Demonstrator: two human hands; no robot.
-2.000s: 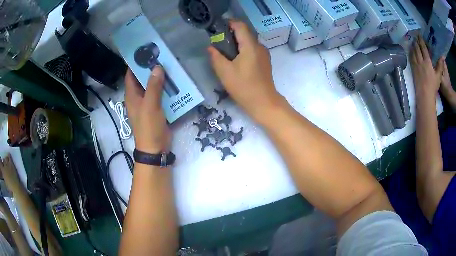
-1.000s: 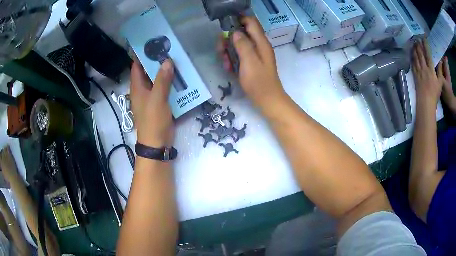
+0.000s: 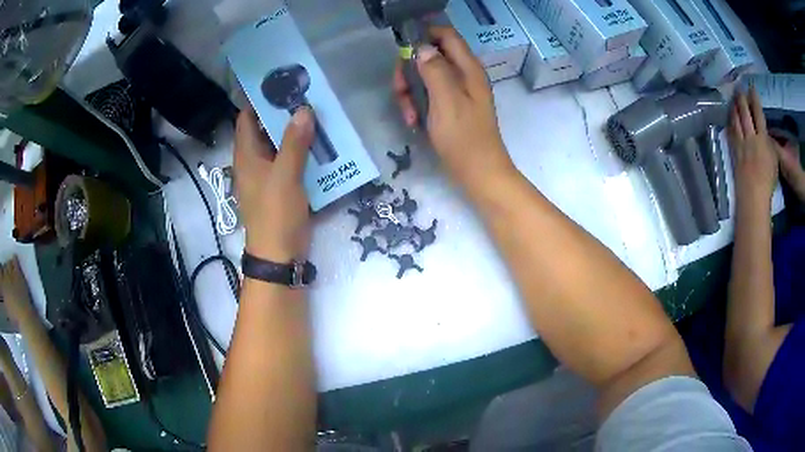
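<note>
My left hand [image 3: 275, 181] holds a pale blue retail box [image 3: 296, 97] with its fan picture and "MINI FAN" lettering facing up, the thumb on the picture. My right hand [image 3: 463, 115] grips the handle of a dark grey mini fan [image 3: 408, 11] to the right of the box. The top of the fan head is cut off by the upper edge. A yellow-green patch [image 3: 406, 52] shows on its handle near the head. A pile of small dark grey three-armed parts [image 3: 394, 231] lies on the white sheet below the two hands.
Retail boxes [image 3: 593, 37] stand at the back right. Several grey fans [image 3: 673, 163] lie at the right, beside another person's hands [image 3: 756, 146]. A white cable [image 3: 217, 201], black cords, a tape roll [image 3: 89, 207] and a black device [image 3: 168, 75] are at left.
The fan in my right hand has moved right and up, and turned so its head is partly out of the picture. The box in my left hand has shifted slightly right.
</note>
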